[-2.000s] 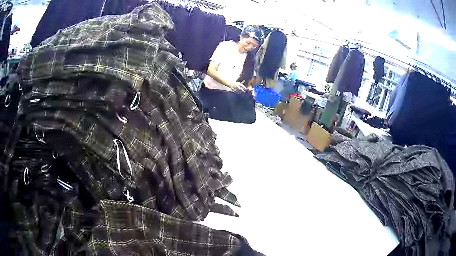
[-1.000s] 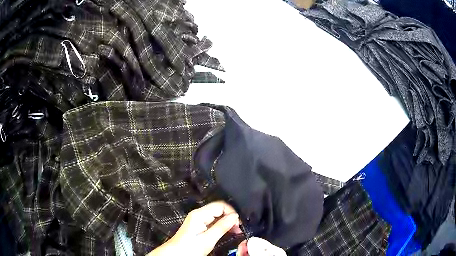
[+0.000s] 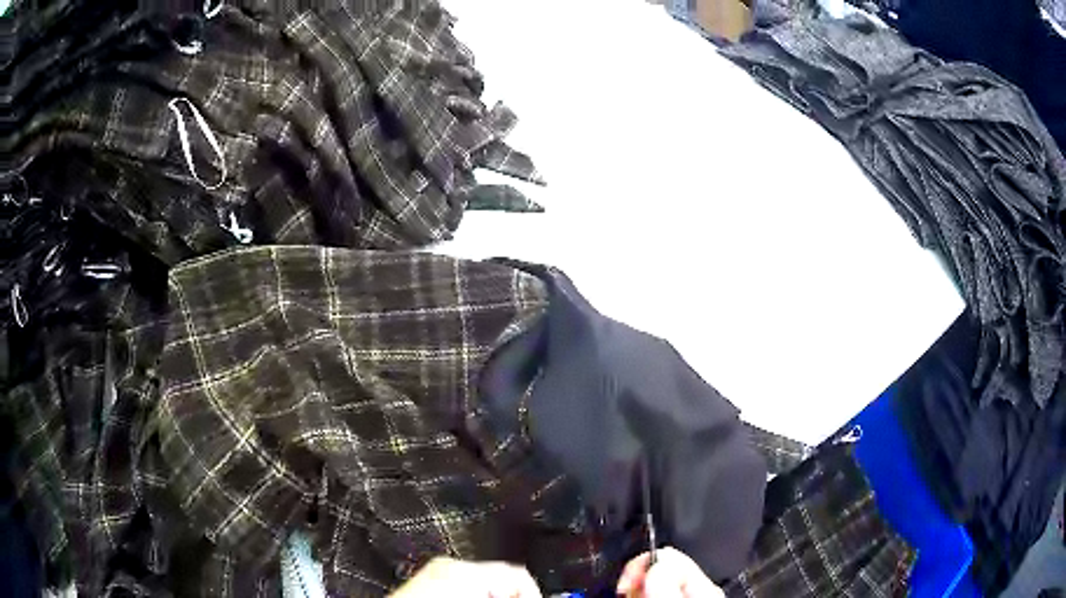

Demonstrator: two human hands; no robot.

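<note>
A plaid garment [image 3: 386,315] lies across the near table, with its plain dark grey lining [image 3: 701,467] turned out at its right. My left hand [image 3: 470,579] is low at the garment's lower edge, bare and mostly cut off by the picture's bottom; its fingertips and any grip are hidden. My right hand [image 3: 669,576] is at the bottom below the lining, also cut off, with its fingertips closed on a thin strand [image 3: 650,520] that stands up over the lining. A small blue glint shows between the hands; I cannot tell what it is.
A large heap of plaid garments [image 3: 351,129] with white loops lies at the upper left. The white table [image 3: 725,234] stretches away in the middle. Grey speckled garments [image 3: 923,140] are heaped at the right. A blue bin [image 3: 923,514] with plaid cloth over it is below the table's right corner.
The view has dropped from the room to the table. Since one second ago, my left hand has moved down and away from the lining, and my right hand has shifted right, a thin strand now showing above it.
</note>
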